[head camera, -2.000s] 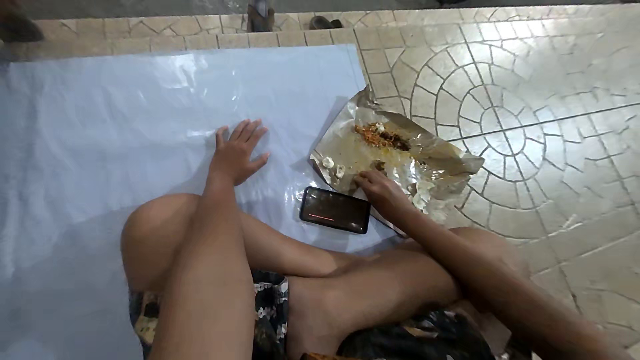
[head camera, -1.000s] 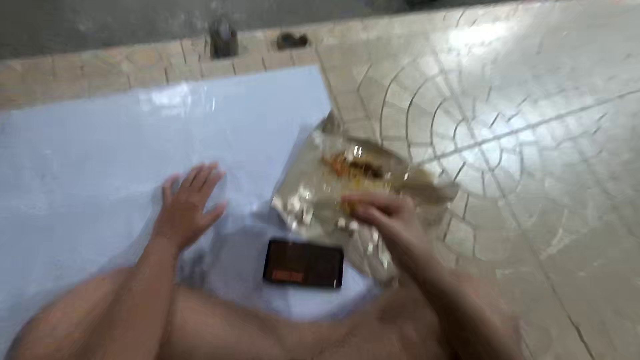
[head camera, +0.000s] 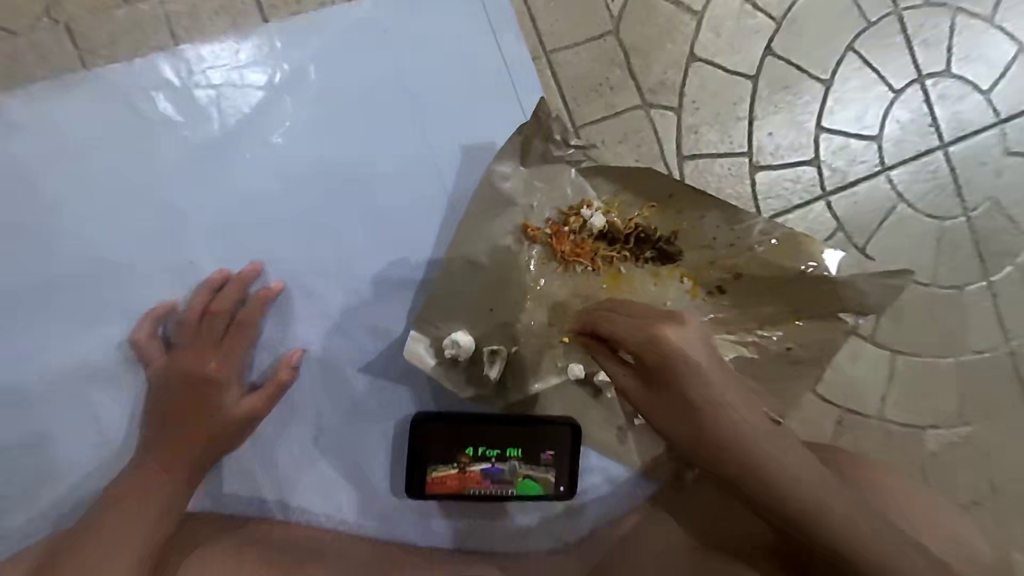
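Note:
My left hand (head camera: 204, 368) rests palm down on a pale blue plastic sheet (head camera: 336, 200), its fingers spread, holding nothing. Over the near part of an opened brown food wrapper (head camera: 496, 264), my right hand (head camera: 640, 344) has its fingertips pinched together; whether food is between them is hidden. Shredded orange and dark brown food (head camera: 600, 236) lies on the wrapper beyond that hand. White scraps (head camera: 458, 345) sit along the wrapper's near left part. A black smartphone (head camera: 493, 456) with a lit screen lies on the sheet, between my hands and nearer to me.
Patterned stone-like floor tiles (head camera: 840, 144) extend to the right of the sheet, with the wrapper overlapping the sheet's edge. Another tiled strip (head camera: 120, 36) runs along the far left. My bare legs (head camera: 360, 552) are at the near edge of the view.
The view has shifted and now shows the food closer. In both earlier frames my right hand is also at the wrapper, and my left hand stays spread on the sheet. The phone's picture has changed.

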